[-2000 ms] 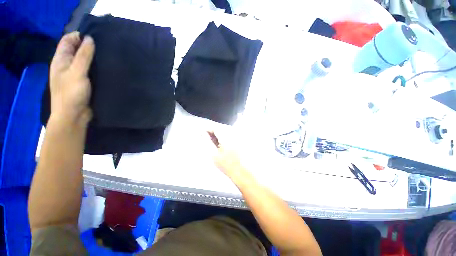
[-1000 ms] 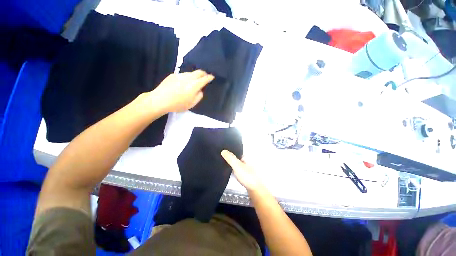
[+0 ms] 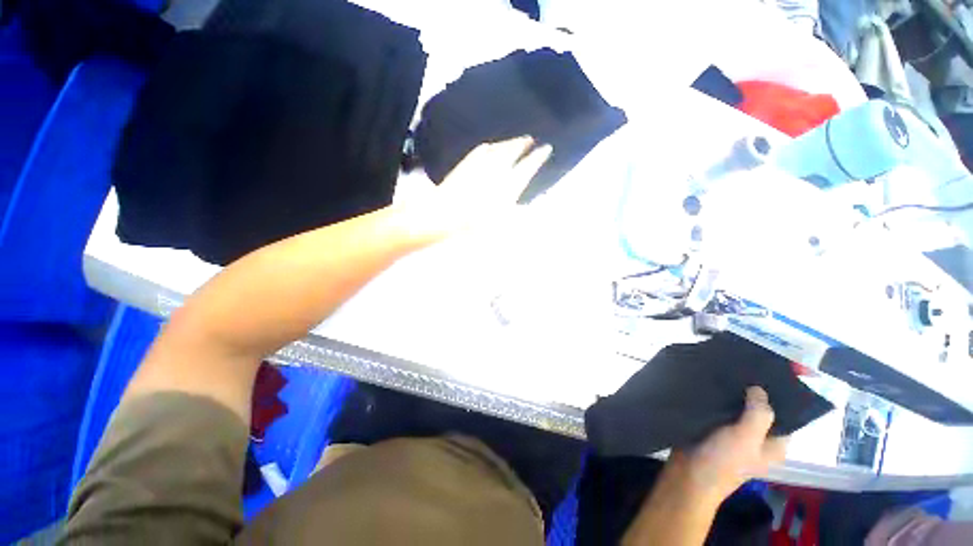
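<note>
My right hand (image 3: pixel 736 443) holds a black cut panel (image 3: pixel 683 395) at the table's front edge, below the sewing machine's needle area (image 3: pixel 656 293). The thumb lies on top of the cloth. My left hand (image 3: pixel 485 176) rests on the lower edge of a smaller black cloth pile (image 3: pixel 512 101) in the table's middle; its fingers are overexposed, and whether it grips a piece I cannot tell. A large black stack of cut pieces (image 3: pixel 267 128) lies at the left of the table. The white sewing machine (image 3: pixel 768 229) stands at the right.
A measuring tape (image 3: pixel 427 390) runs along the table's front edge. Blue crates (image 3: pixel 53 192) stand at the left. Red cloth (image 3: pixel 787 107) and a pale blue machine part (image 3: pixel 854 144) are behind the machine. Dark red cloth (image 3: pixel 267 400) lies below the table. Another person's sleeve (image 3: pixel 912 528) shows at bottom right.
My right hand has carried the black panel rightward, from in front of the smaller pile to below the machine, where it now covers the snips. My left hand stays at the smaller pile. The view has shifted.
</note>
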